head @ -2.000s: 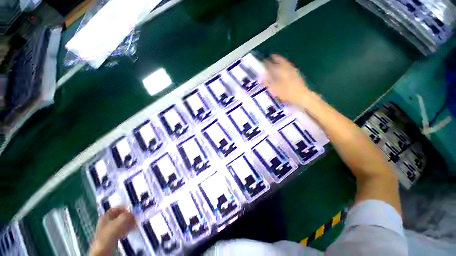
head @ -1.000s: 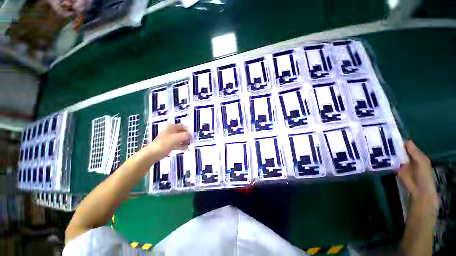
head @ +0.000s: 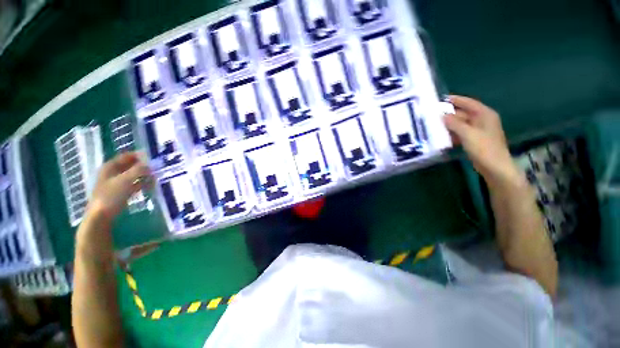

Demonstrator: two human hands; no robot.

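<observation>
A clear blister tray [head: 425,88] with rows of display modules [head: 245,109] lies slightly tilted across the middle of the view. Each module is a white rectangle with a dark border and dark blocks at its lower end. My left hand [head: 122,180] is at the tray's left edge, fingers curled against it. My right hand [head: 476,129] grips the right edge, its thumb and fingers together at the rim. The tray's far edge is partly cut off by the picture's top.
White gridded adhesive sheets [head: 78,170] lie left of my left hand. Stacked filled trays [head: 27,204] stand at the far left. Another bundle of trays [head: 554,183] is low at the right. Yellow-black tape [head: 183,309] marks the green floor.
My left hand has moved from above the modules to the tray's left edge. The two extra columns at the left no longer show. The view has shifted, with the tray higher in it.
</observation>
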